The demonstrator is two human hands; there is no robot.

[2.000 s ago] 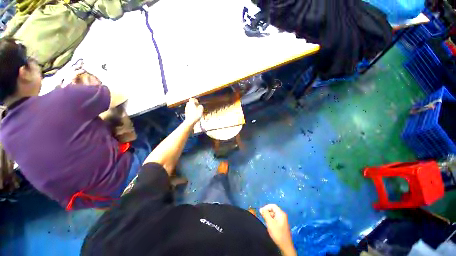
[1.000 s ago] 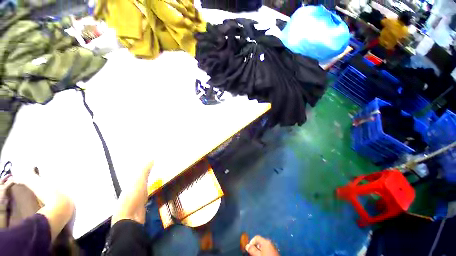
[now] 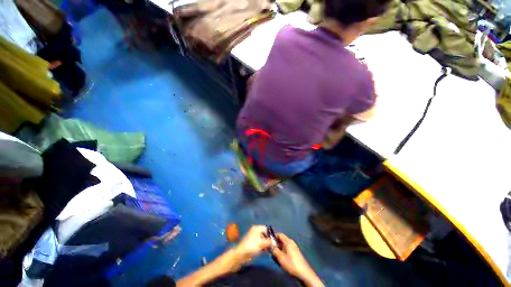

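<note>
My left hand (image 3: 255, 241) and my right hand (image 3: 289, 255) meet low in the middle of the head view, above the floor. A small dark object (image 3: 272, 232) is held between their fingers. It is thin and blurred, so I cannot tell just what it is. A stool with a round yellow seat (image 3: 374, 238) stands at the lower right, by the table edge, with a pale wooden frame (image 3: 393, 217) against it.
A seated person in a purple shirt (image 3: 308, 89) is ahead, at the long white table (image 3: 448, 134). Piled clothes (image 3: 106, 196) on a blue crate (image 3: 154, 204) stand at left. Brown garments (image 3: 218, 25) lie on the table's far end.
The view has swung left, away from the red stool and black cloth. My left hand has left the table edge, and both hands are now together at the small dark object.
</note>
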